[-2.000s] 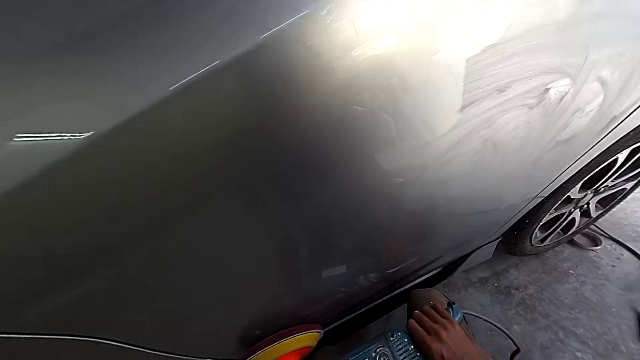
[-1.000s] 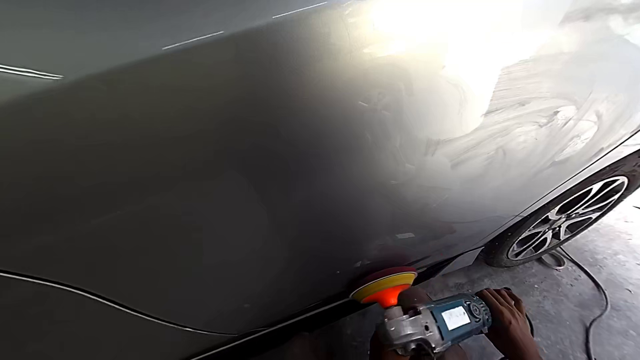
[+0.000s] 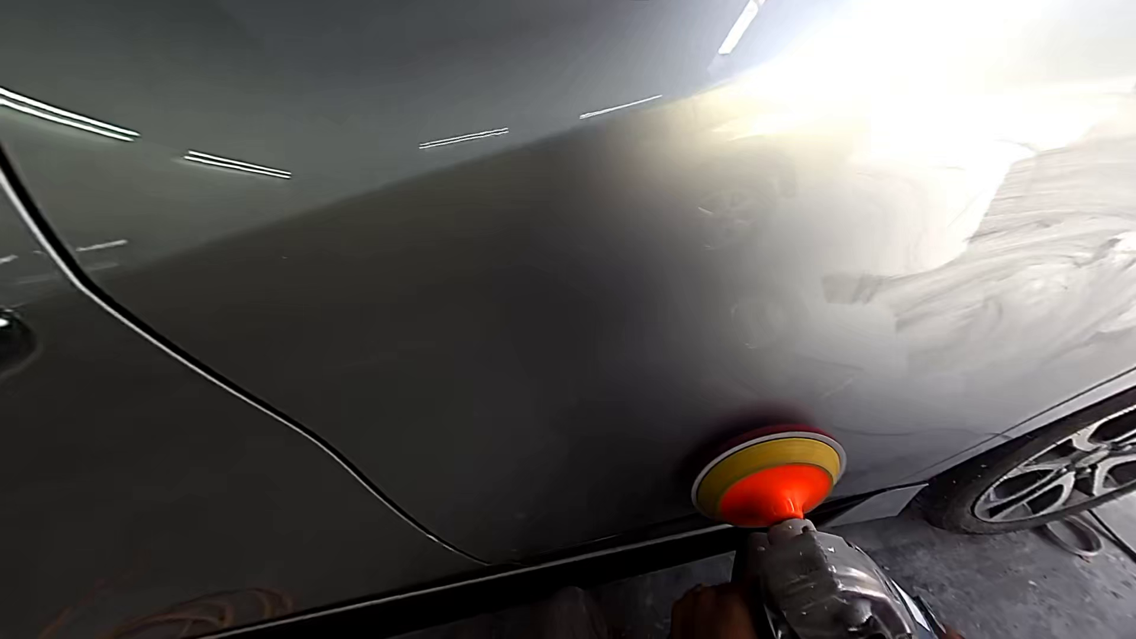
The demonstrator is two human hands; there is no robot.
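A rotary polisher with a metal gear head enters from the bottom, right of centre. Its round pad, yellow with an orange backing, lies against the lower part of a glossy dark grey car door. My left hand is at the bottom edge, closed at the left side of the gear head, where a side handle would be hidden. Of my right hand only a sliver shows, beside the polisher's body at the bottom edge; its fingers are out of sight.
A wheel with a spoked alloy rim stands at the right. Whitish smears mark the bodywork above it. A door seam curves down at the left. A cable lies on the grey concrete floor near the tyre.
The view has shifted, with more of the door seam and a handle edge at the left. The polisher's pad is still low on the door. My right hand, plain on the polisher's body before, is now mostly hidden.
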